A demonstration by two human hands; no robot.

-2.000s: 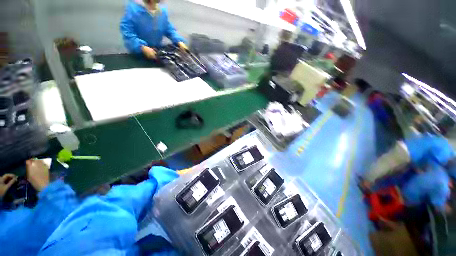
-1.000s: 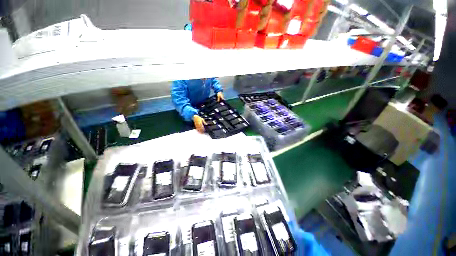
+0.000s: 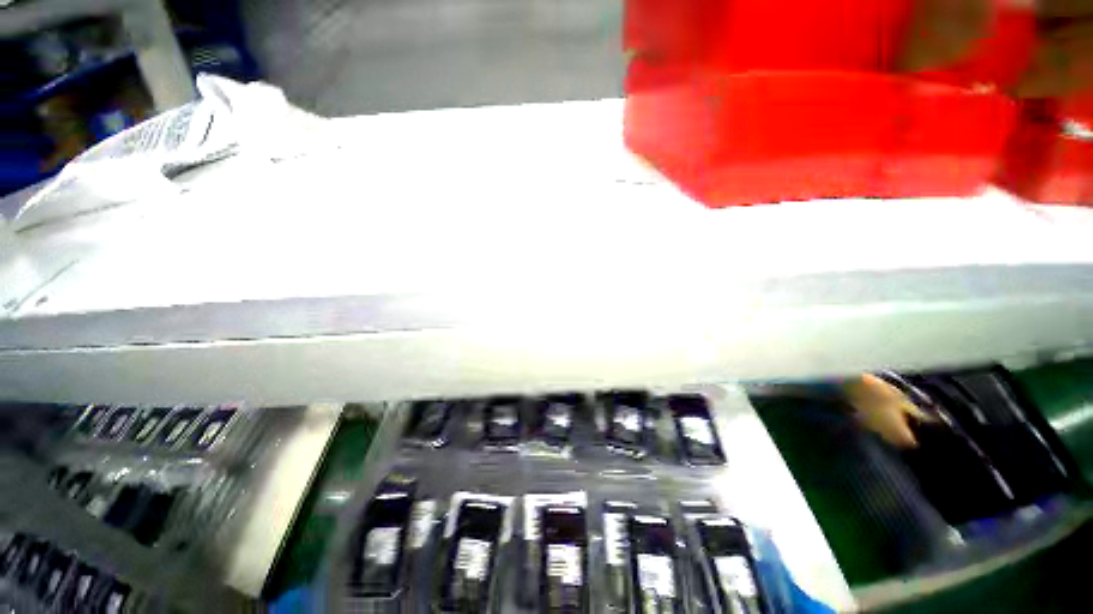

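Note:
A clear plastic blister tray (image 3: 539, 476) holds closed black flip phones (image 3: 563, 558) with white labels in two rows. It lies at the bottom centre, its far row close under the front edge of the shelf, over a white board (image 3: 785, 516). Bits of blue sleeve show at both sides of the tray. My left hand and my right hand are not visible; the tray or the picture's lower edge hides them. The picture is blurred.
A wide white shelf (image 3: 479, 348) crosses the view above the tray. It bears red boxes (image 3: 827, 138) and a white crumpled bag (image 3: 180, 132). More phone trays (image 3: 144, 492) stand at the lower left. At the right, another person's blurred hand (image 3: 887, 408) is at a black tray (image 3: 1001, 438).
The view has moved closer to the shelf, which now fills the middle. The phone tray sits lower and further forward, towards the shelf's underside. The other person's body is now hidden.

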